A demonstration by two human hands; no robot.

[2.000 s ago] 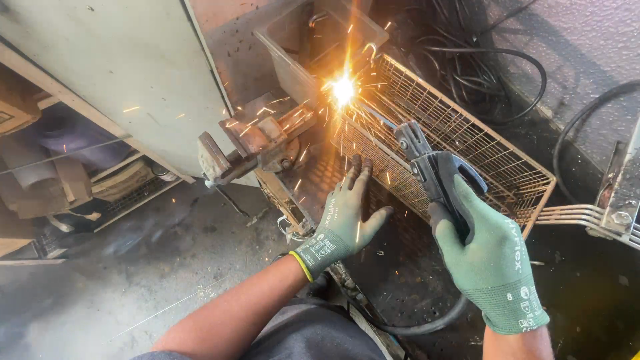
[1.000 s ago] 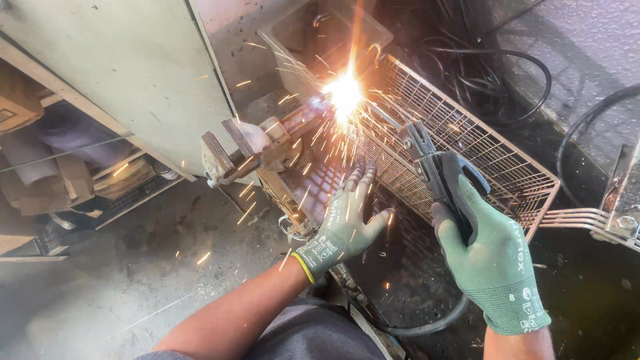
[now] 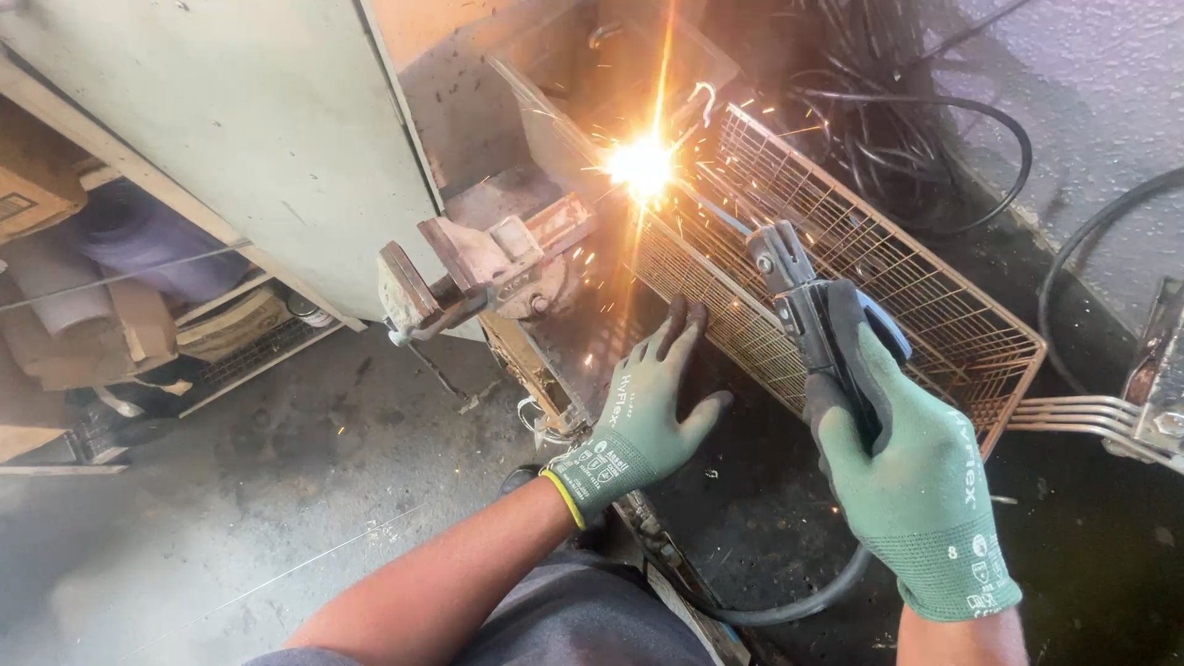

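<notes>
My right hand (image 3: 902, 444), in a green work glove, is closed around the handle of a black electrode holder (image 3: 809, 305). A thin welding electrode (image 3: 717, 208) runs from its jaws up and left to a bright arc (image 3: 640, 168) that throws sparks. The glare hides the metal at the arc. My left hand (image 3: 657, 407), gloved alike, lies palm down with fingers spread on the dark work surface, its fingertips by the side of a wire mesh basket (image 3: 888, 231). Left of the arc stands a worn bench vise (image 3: 499, 264).
A grey bin (image 3: 546, 120) stands behind the arc. Black cables (image 3: 888, 120) lie coiled at the back right, and another cable (image 3: 795, 610) loops below my right hand. Bent metal rods (image 3: 1073, 413) reach in from the right. Shelves with boxes (image 3: 37, 176) stand at the left.
The arc has stayed lit, while its glare and the spread of sparks have varied. The electrode holder has shifted slightly. My left hand has stayed in about the same place.
</notes>
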